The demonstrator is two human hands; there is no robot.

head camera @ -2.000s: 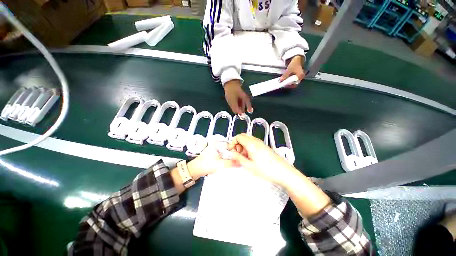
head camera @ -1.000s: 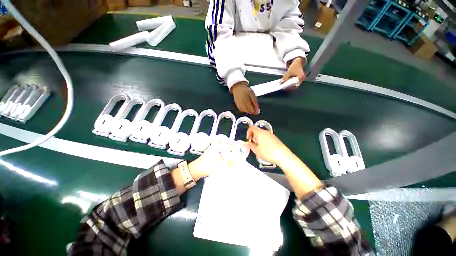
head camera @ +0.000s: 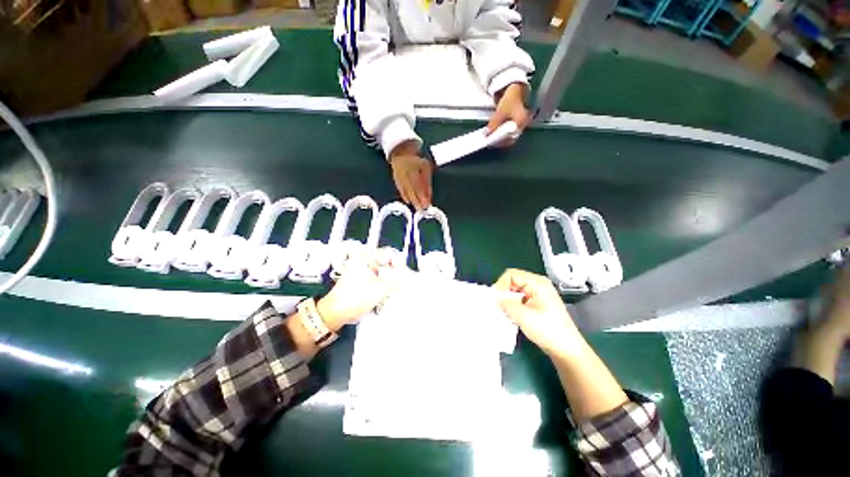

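My left hand (head camera: 365,287) holds the left end of a white label strip (head camera: 447,296) with its fingers. My right hand (head camera: 529,303) pinches the right end of the strip. The strip is overexposed and merges in view with the white label sheets (head camera: 419,382) lying on the near green surface below. Beyond my hands a row of white loop-shaped product units (head camera: 235,238) stands on the dark green belt, side by side. A single unit (head camera: 433,244) is at the row's right end. No small sticker can be made out at my fingertips.
Opposite, a person's hand (head camera: 412,177) touches the top of a unit, the other holds a white strip (head camera: 471,144). Two more units (head camera: 578,250) lie right, beside a slanting metal post (head camera: 727,256). A white hose (head camera: 47,200) curves at left. Folded white pieces (head camera: 224,63) lie far left.
The units have shifted left in view. My right hand has moved from a unit down and right to the strip's right end. The opposite person's hand is now on a unit's top.
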